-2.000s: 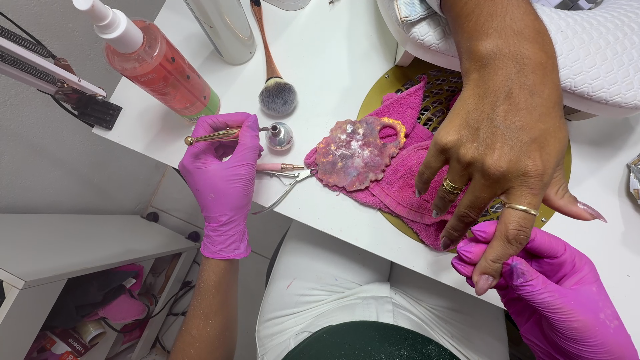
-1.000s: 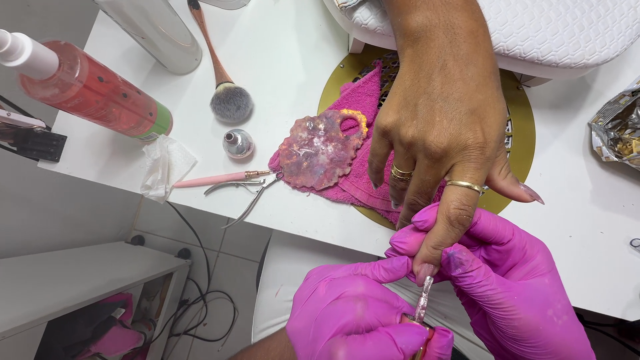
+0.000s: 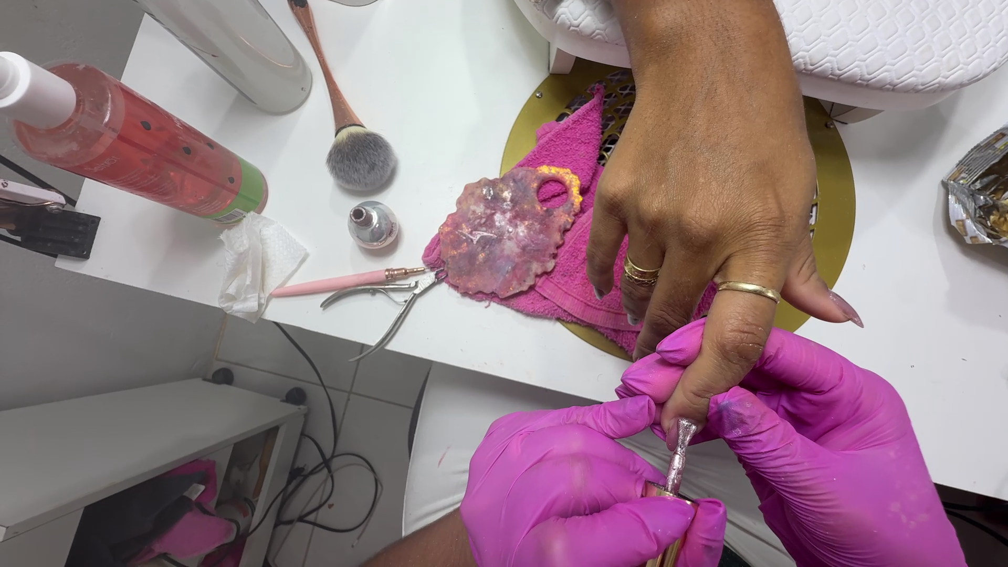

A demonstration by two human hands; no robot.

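Note:
My left hand [image 3: 587,488], in a pink glove, grips the gold cap [image 3: 668,516] of a nail polish brush. The silvery bristles [image 3: 683,433] touch the nail of another person's index finger. My right hand [image 3: 827,441], gloved too, pinches that finger near its tip. The person's hand [image 3: 709,173] wears gold rings and lies palm down over a pink towel [image 3: 587,276]. An open polish bottle [image 3: 373,225] stands on the white table, left of a marbled resin palette [image 3: 508,232].
Cuticle nippers [image 3: 390,303] and a pink pen-like tool [image 3: 346,281] lie at the table edge beside a crumpled tissue [image 3: 258,264]. A pink spray bottle [image 3: 150,142], a dusting brush [image 3: 358,153], a padded armrest [image 3: 898,47] and a foil packet [image 3: 980,189] surround the work.
My left hand has moved from beside the polish bottle to the held finger, bringing the brush to the nail. My right hand keeps its hold on the finger.

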